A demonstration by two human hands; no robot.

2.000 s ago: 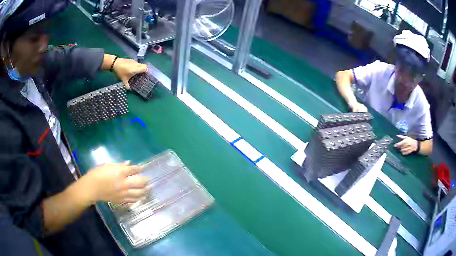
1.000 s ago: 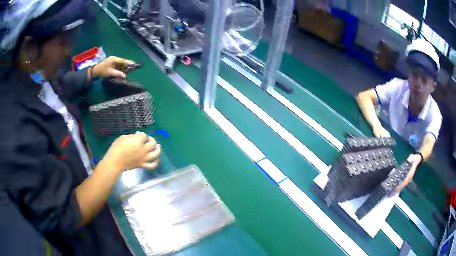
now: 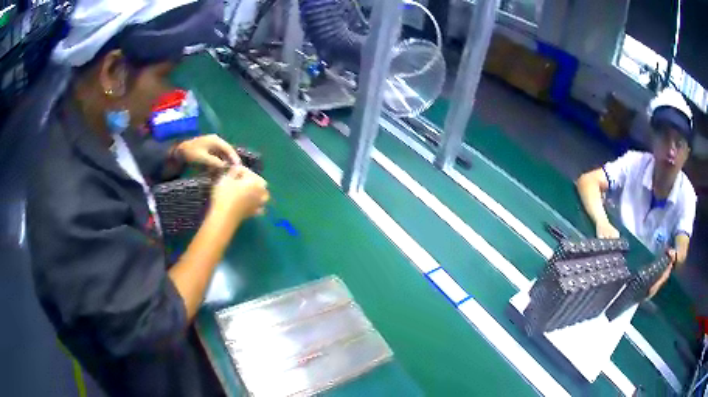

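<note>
Neither of my hands is in view. The clear plastic blister tray point(image 3: 303, 337) lies flat and shiny near the bench edge, at the bottom of the view. A dark studded block point(image 3: 182, 205) stands behind it, partly hidden by another worker's arm. That worker's two hands meet over the block; what the fingertips pinch is too small to tell. At right, tall stacked studded blocks point(image 3: 582, 283) stand on a white board point(image 3: 586, 349). A second worker has one hand behind the stack and the other at a narrower studded block point(image 3: 646, 283).
Red and blue bins point(image 3: 175, 116) stand on the bench beside the near worker point(image 3: 93, 225). Upright aluminium posts point(image 3: 371, 101) rise from the bench, with a caged fan point(image 3: 414, 77) behind. Blue tape point(image 3: 448, 287) marks a white strip. The second worker point(image 3: 656, 182) is across the bench.
The view has shifted, so the bench contents appear lower and further right. The near worker's hands have come together over the block. The far worker's narrower block has moved away from the board's front.
</note>
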